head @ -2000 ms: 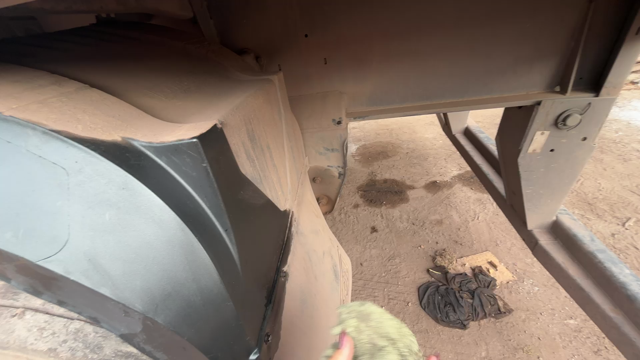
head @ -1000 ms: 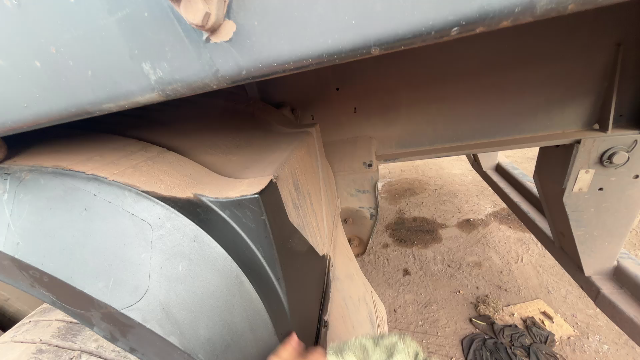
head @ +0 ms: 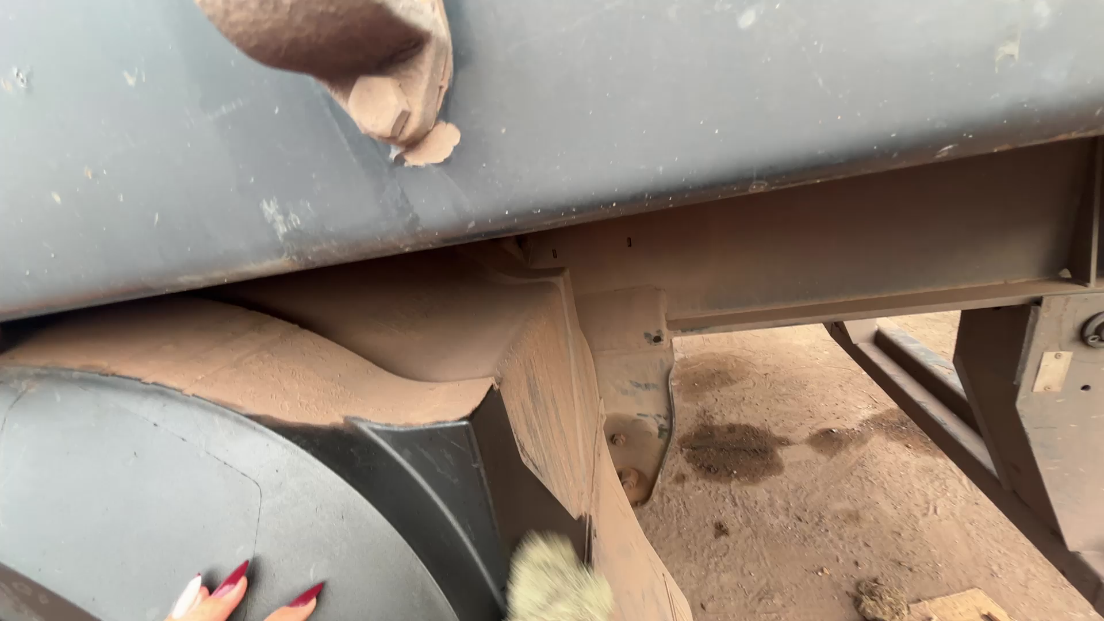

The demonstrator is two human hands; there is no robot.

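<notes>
At the lower left, my left hand (head: 246,601) shows only its fingertips, with red and white painted nails. The fingers are spread over a smooth grey wheel-cover panel (head: 345,552), holding nothing; whether they touch it is unclear. A fuzzy, pale green-yellow cloth or mitt (head: 556,586), blurred, is at the bottom centre. It overlaps the lower corner of a black fender edge (head: 435,470). No part of my right hand can be made out, so its hold on the fuzzy item is hidden. Brown dust coats the top of the fender (head: 285,362).
A large grey metal panel (head: 647,95) crosses the top, with a dirt-covered bolt (head: 379,108) on a bracket. Behind runs a dusty frame beam (head: 819,233). A metal support (head: 1069,431) stands at the right. The dirt ground (head: 802,535) has dark wet patches and a flat light-brown piece (head: 957,606).
The view has shifted, bringing in the upper grey panel and bolt. Fingertips now show over the wheel cover. Beside the fuzzy item, the fingers seen earlier no longer show.
</notes>
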